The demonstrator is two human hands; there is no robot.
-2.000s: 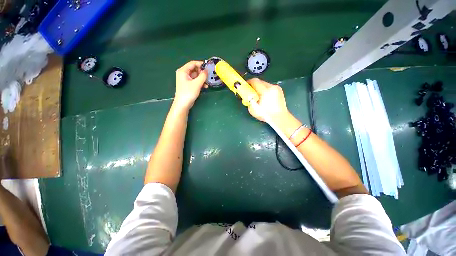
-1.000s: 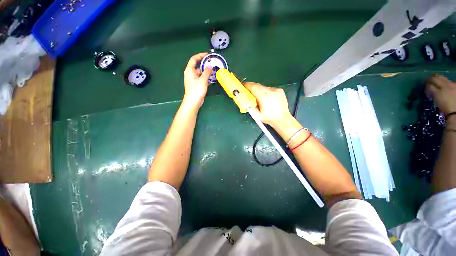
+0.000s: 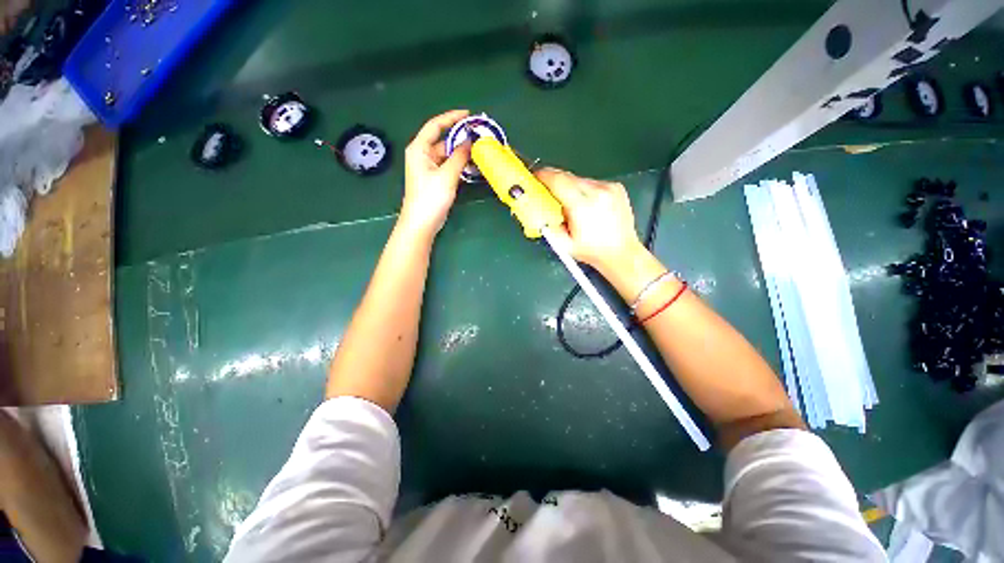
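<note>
My right hand (image 3: pixel 595 220) is closed around a yellow hot glue gun (image 3: pixel 509 181). A long white glue stick (image 3: pixel 628 335) sticks out of its back end. My left hand (image 3: pixel 433 176) holds a round unit (image 3: pixel 488 130) by its left rim. The gun's nozzle end is over the unit's face and partly hides it; I cannot tell if the tip touches. Another round unit (image 3: pixel 549 62) lies farther back. Several more lie to the left, one of them a pale-faced disc (image 3: pixel 362 150) with a short reddish wire.
Blue tray (image 3: pixel 143 55) upper left, white bags (image 3: pixel 39 143) and brown board (image 3: pixel 55 297) at left. Slanted metal upright (image 3: pixel 771 121), glue sticks (image 3: pixel 812 302) and black parts (image 3: pixel 956 288) at right. Black cord (image 3: pixel 564 321) loops by my right arm. A person's arm (image 3: pixel 42 484) is lower left.
The loose units on the left have shifted rightward, and one more shows there. The unit behind my hands is now farther right. The neighbour's hand has left the black parts. My hands have barely moved.
</note>
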